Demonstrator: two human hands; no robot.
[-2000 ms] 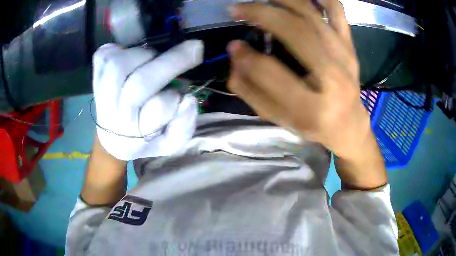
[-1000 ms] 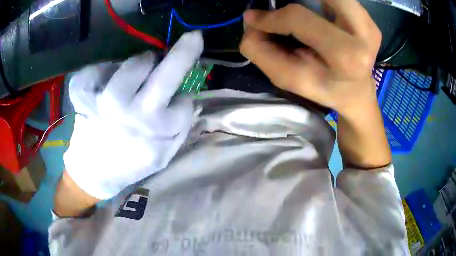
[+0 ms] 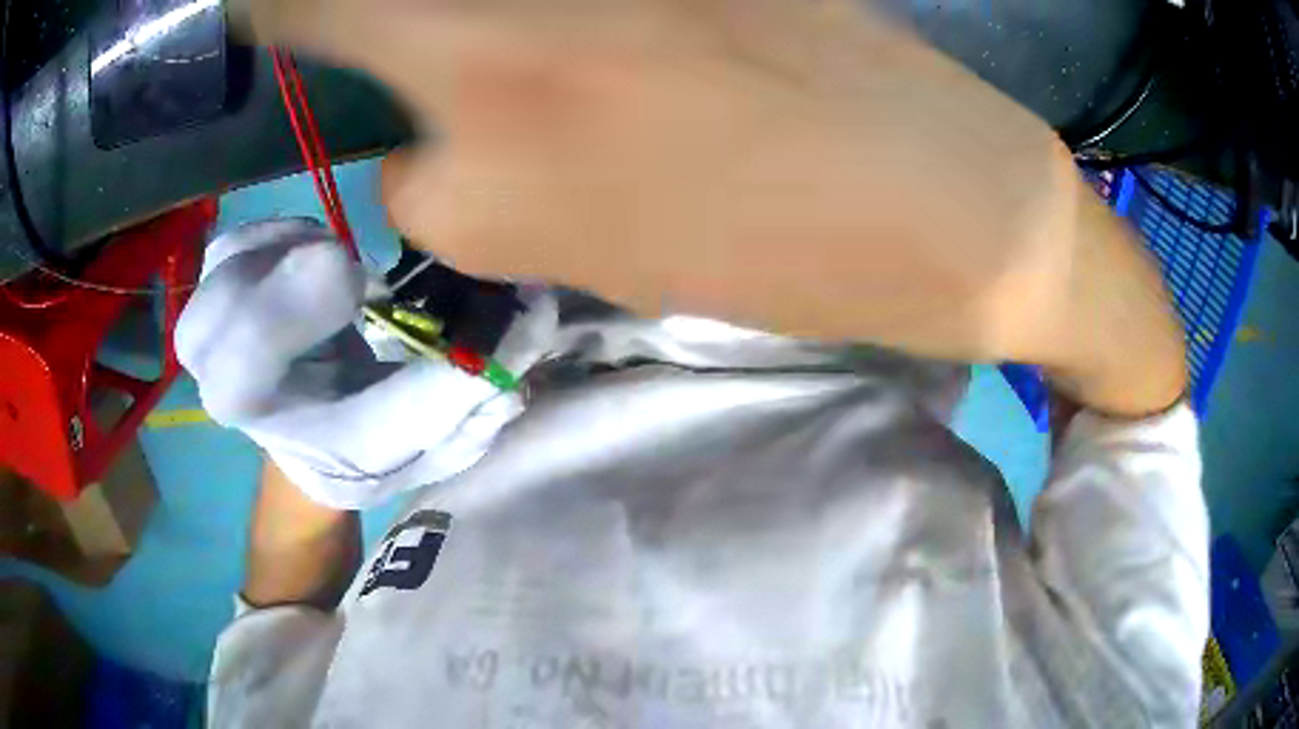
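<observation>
My left hand [image 3: 321, 363], in a white cotton glove, is closed around a small circuit board [image 3: 442, 346] in front of my chest. The board is seen edge-on, with green, yellowish and red parts. Red lead wires [image 3: 306, 135] run from the glove up to the bench edge. My bare right hand [image 3: 613, 143] is large, close to the camera and blurred, reaching across the top of the view to the left. Its fingertips are partly cut off or hidden, so I cannot tell whether it holds anything.
The dark green bench mat [image 3: 257, 121] lies along the top, with a dark shiny rectangle [image 3: 160, 71] at upper left. A red stool [image 3: 86, 356] and a cardboard box [image 3: 107, 506] are at left. A blue crate [image 3: 1204, 264] is at right, with black cords above it.
My right hand has moved left and closer to the camera. My left hand has turned, and the board now shows edge-on. The red wires are pulled straighter; the blue wire no longer shows.
</observation>
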